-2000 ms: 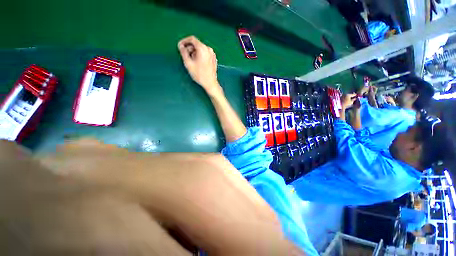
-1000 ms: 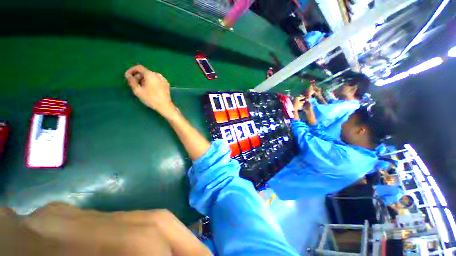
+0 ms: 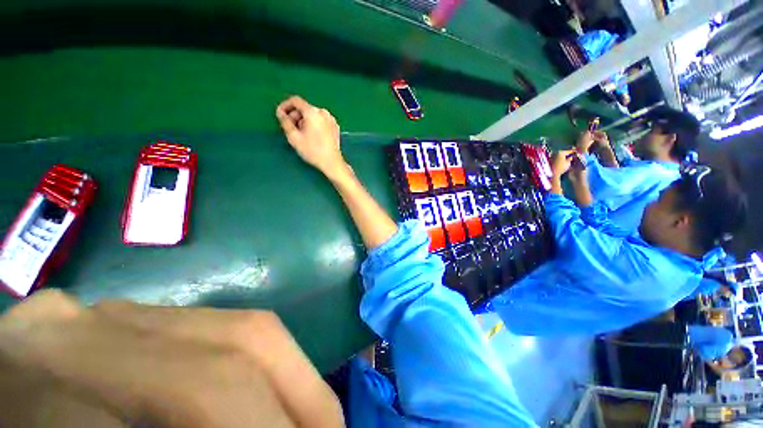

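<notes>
My right hand (image 3: 311, 134), bare, rests over the green belt with its fingers loosely curled in; nothing shows in it. A large, blurred bare hand, which I take as my left hand (image 3: 167, 359), fills the lower left very close to the camera. It is cut off by the edge, and its fingertips and anything in it are hidden. Two stacks of red phone housings with white faces lie on the green bench: one stack (image 3: 159, 201) upright in view, the other (image 3: 42, 230) tilted at the far left. A red housing with a dark screen (image 3: 407, 99) lies on the belt.
A black blister tray (image 3: 514, 238), partly filled with white and orange-red phone parts (image 3: 435, 167), lies right of my forearm. Workers in blue smocks (image 3: 594, 276) sit beyond it. A white rail (image 3: 586, 75) crosses the upper right. A pinkish blurred object (image 3: 443, 12) is at the top.
The camera view has swung, shifting everything left and then back right. The blurred near hand sits lower and covers less of the picture than two seconds ago. My right hand stays curled over the belt.
</notes>
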